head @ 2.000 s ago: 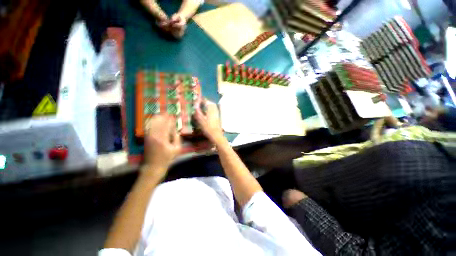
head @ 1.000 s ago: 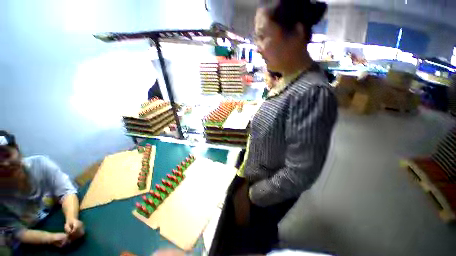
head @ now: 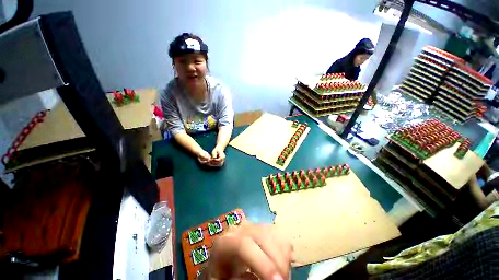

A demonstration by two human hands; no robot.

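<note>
The orange-brown fixture tray (head: 207,241) lies at the bottom centre, cut off by the lower edge. Its visible pockets show green circuit boards. One large, blurred hand, which looks like my right hand (head: 249,252), covers the tray's right side, its fingers bent; whether it holds anything is hidden. I cannot make out my left hand. To the right, a cardboard sheet (head: 339,224) carries circuit board assemblies with red parts (head: 298,182) in rows along its far edge.
A person (head: 199,112) sits across the green bench (head: 197,188) with hands together. A second cardboard sheet (head: 260,136) holds one main row. A crumpled clear plastic shape (head: 159,224) and machine parts stand left. Stacked layers (head: 418,164) and patterned clothing (head: 443,257) are at right.
The view swung right to a standing person, then back left to the bench and seated person. Two hands showed on the tray two seconds ago; now one large hand shows over it.
</note>
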